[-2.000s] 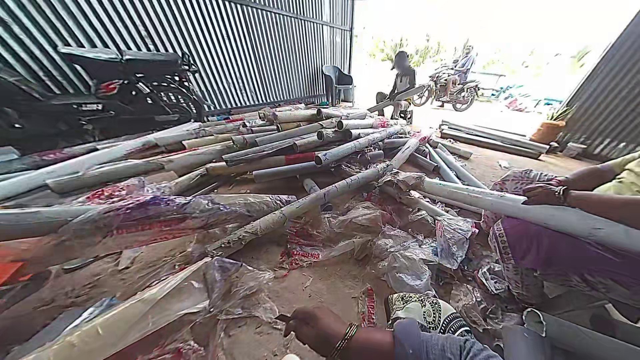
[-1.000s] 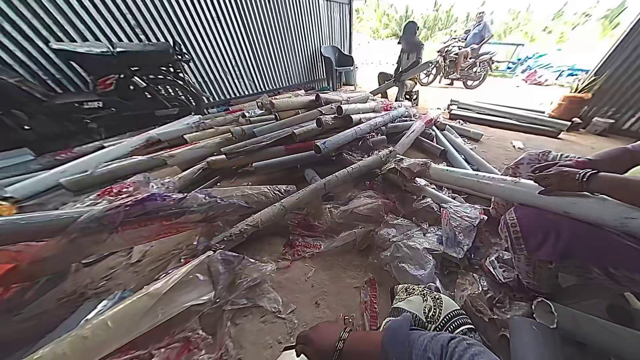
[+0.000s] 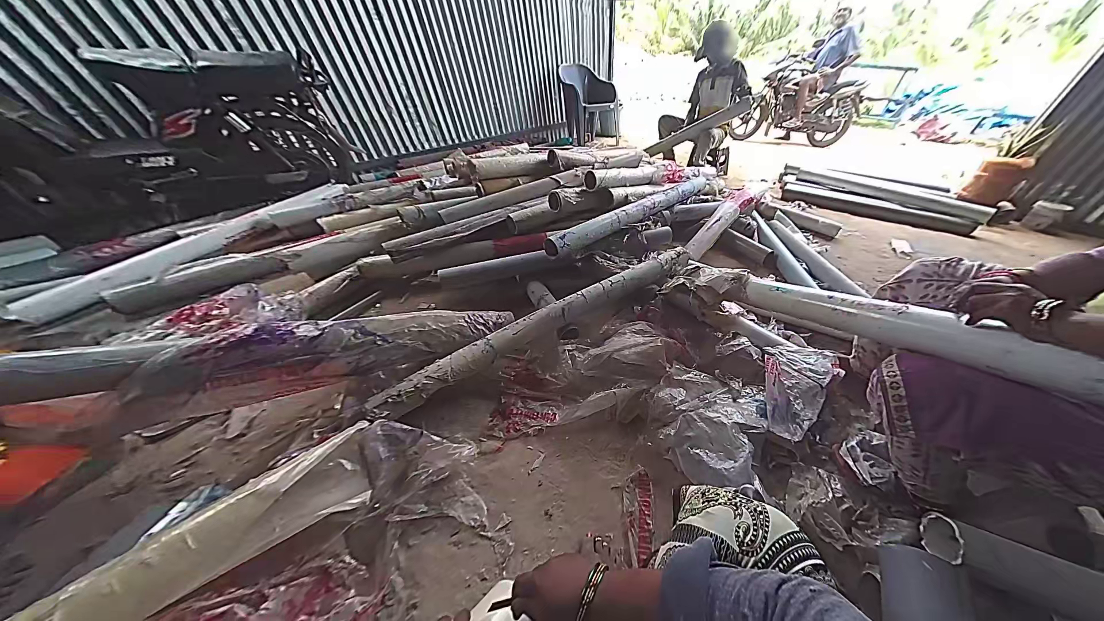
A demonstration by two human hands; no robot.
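My right hand (image 3: 552,588), with a bangle at the wrist and a grey-blue sleeve, is at the bottom edge with its fingers curled. Beside its fingers shows part of a white object (image 3: 496,602); whether the hand grips it or a small dark thing there is unclear. My left hand cannot be made out. Left of my hand, a long pipe wrapped in clear plastic film (image 3: 259,509) slants across the floor. Beyond, a mottled pipe (image 3: 535,332) leans toward a large pile of pipes (image 3: 483,207). Patterned cloth (image 3: 746,530) lies beside my forearm.
At right, a co-worker's hands (image 3: 1013,302) rest on a long white pipe (image 3: 914,323). Crumpled plastic film (image 3: 711,440) litters the ground. Cut pipes (image 3: 1009,552) lie bottom right. A seated person (image 3: 716,95) holds a pipe near a chair (image 3: 589,99). Motorcycles (image 3: 198,129) stand behind.
My right hand has moved lower in view, to the bottom edge. The far seated person's pipe has swung to a steeper slant.
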